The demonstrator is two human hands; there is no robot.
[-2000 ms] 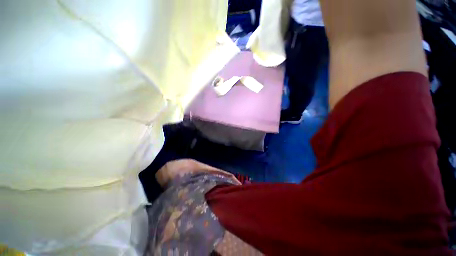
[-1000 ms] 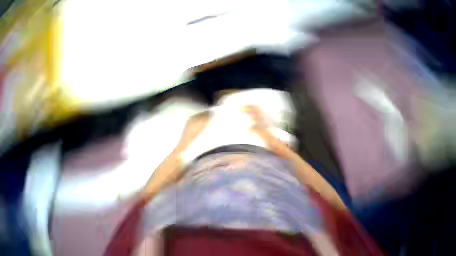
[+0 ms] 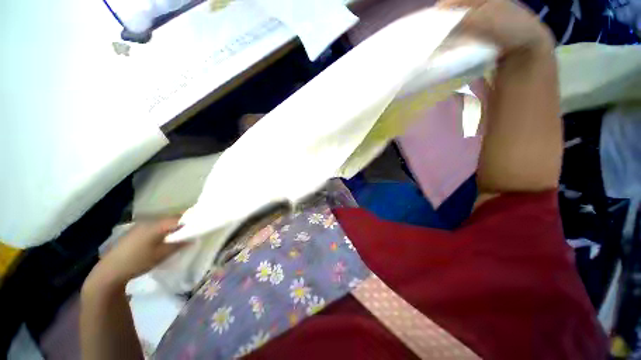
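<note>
A cream fabric piece (image 3: pixel 302 130) is stretched diagonally above my lap, from lower left to upper right. My left hand (image 3: pixel 144 246) grips its lower left end, fingers closed on the edge. My right hand (image 3: pixel 502 28) is raised at the top right and grips the other end; its fingertips are partly cut off by the top edge of the picture. The underside of the cloth looks yellowish near my right hand. More pale cloth (image 3: pixel 176 184) lies behind my left hand, below the table edge.
The white sewing table (image 3: pixel 77 91) with a printed ruler edge is at the upper left. A white sheet (image 3: pixel 316 24) hangs over its edge. A pink panel (image 3: pixel 439 151) holding a small cream strip (image 3: pixel 471 112) is at right. Pale cloth (image 3: pixel 597 74) lies at far right. Blue floor (image 3: pixel 400 200) shows below.
The view has turned. Both hands were low over my lap on pale cloth; now they are far apart, with the right one raised and the cloth stretched between them.
</note>
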